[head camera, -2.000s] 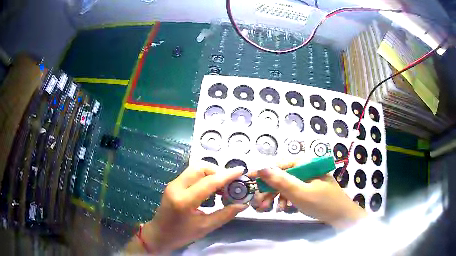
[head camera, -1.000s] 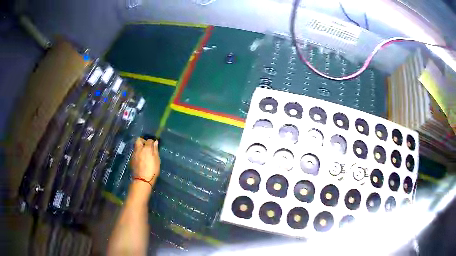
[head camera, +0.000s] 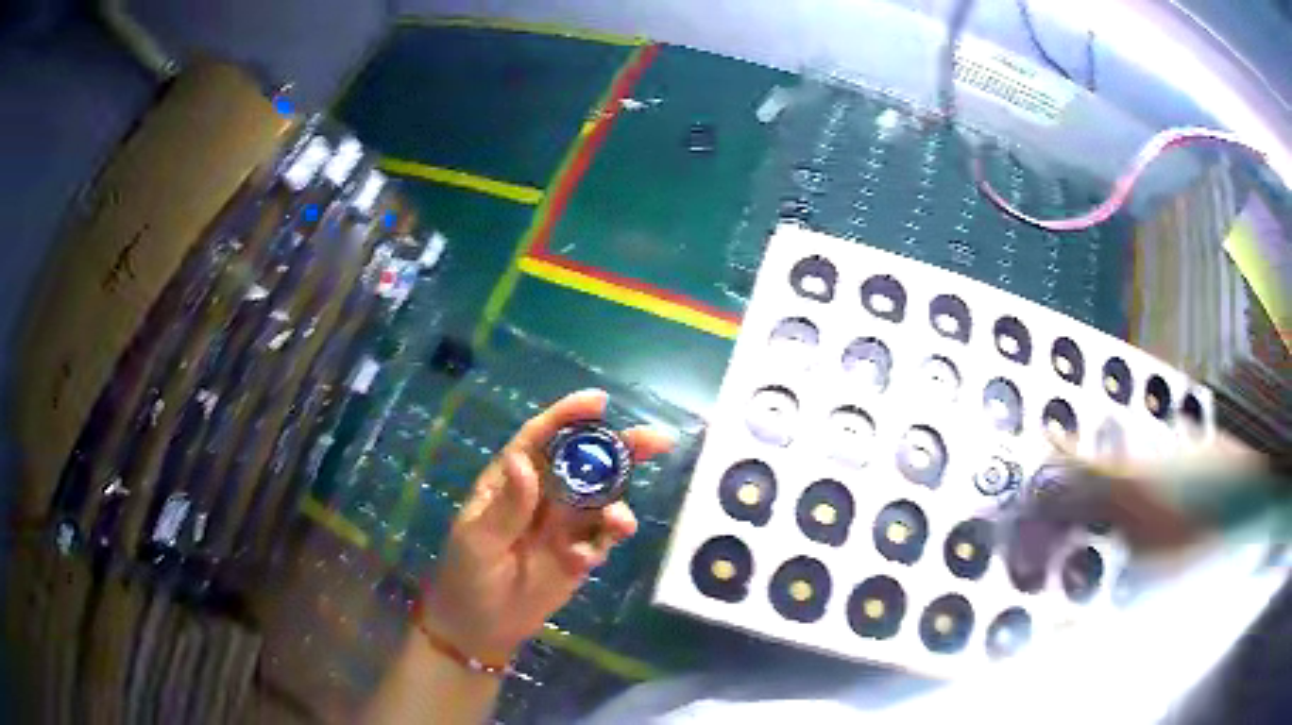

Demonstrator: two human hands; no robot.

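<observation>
My left hand holds a small round loudspeaker between thumb and fingers, its dark bluish glossy face turned up. It is above the clear blister tray, left of the white holed board. My right hand is blurred over the right part of the board; its fingertips are near the discs, and whether it holds anything cannot be told. The board bears rows of round parts: several silver ringed ones in the second and third rows, and black discs with pale or gold centres around them.
Stacked filled trays stand at the left beside a brown cardboard sheet. Stacked sheets with a yellow slip are at the right. A red wire loops at the upper right. Yellow and red tape marks the green mat.
My left hand has come from the left tray area towards the board and now shows the loudspeaker. My right hand, out of view one second ago, is over the board's right part. The view has shifted slightly.
</observation>
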